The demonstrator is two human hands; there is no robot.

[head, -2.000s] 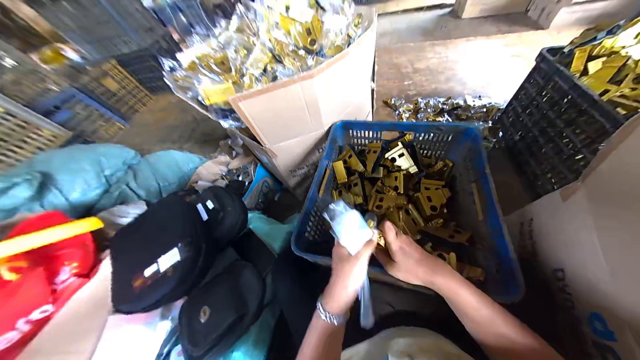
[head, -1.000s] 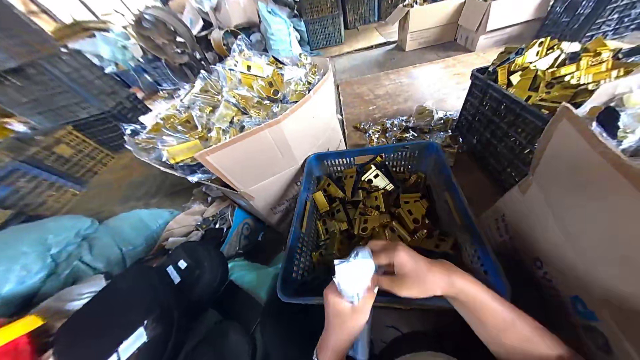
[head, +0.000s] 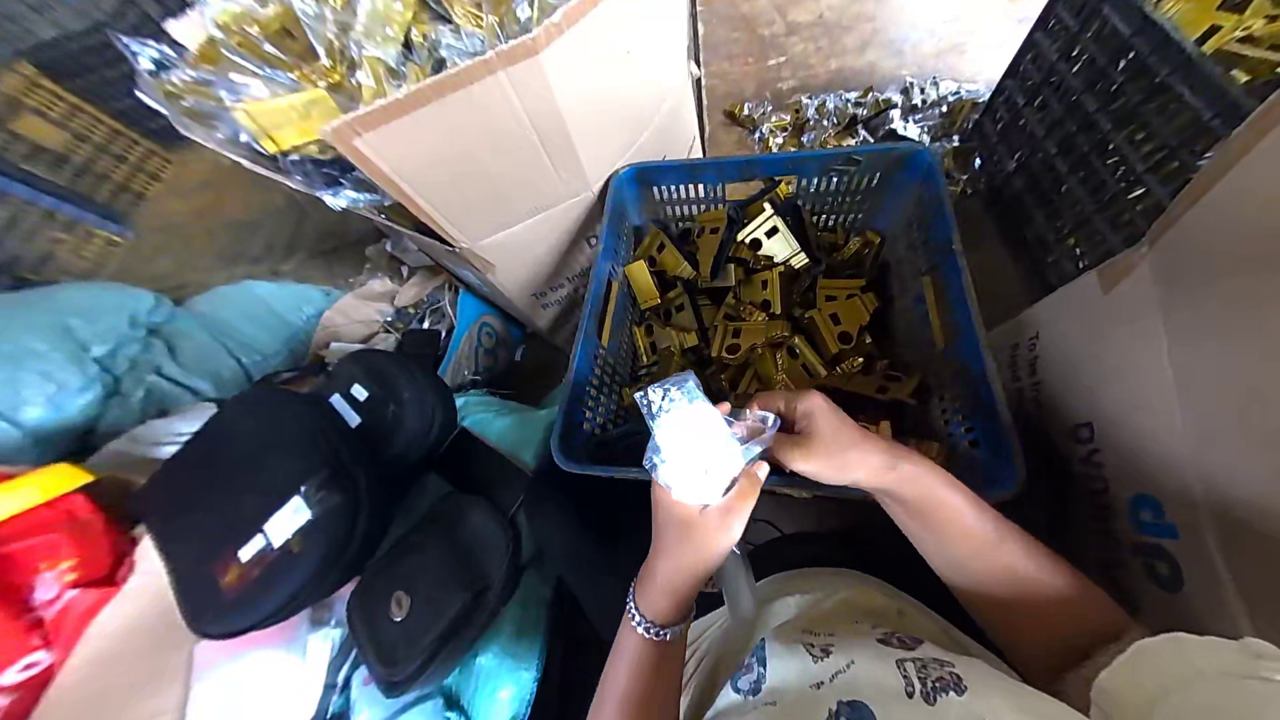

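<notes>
My left hand [head: 700,520], with a chain bracelet on its wrist, grips a bunch of clear plastic bags [head: 695,440] above the near rim of a blue plastic basket [head: 965,330]. My right hand [head: 815,435] is just to its right, its fingers pinching the open mouth of one clear bag [head: 752,430]. Whether a part is inside that bag cannot be seen. Many gold-coloured metal brackets [head: 765,290] with round holes lie loose in the basket, beyond both hands.
A cardboard box [head: 540,120] with bagged gold parts stands behind left. At right are a black crate [head: 1080,140] and another cardboard box [head: 1160,400]. Bagged parts [head: 860,115] lie on the floor behind the basket. Black cases [head: 260,500] and teal sacks [head: 150,350] are at left.
My right hand has come away from the brackets in the basket to the bags in my left hand, where a bag mouth now stands open. The view has shifted.
</notes>
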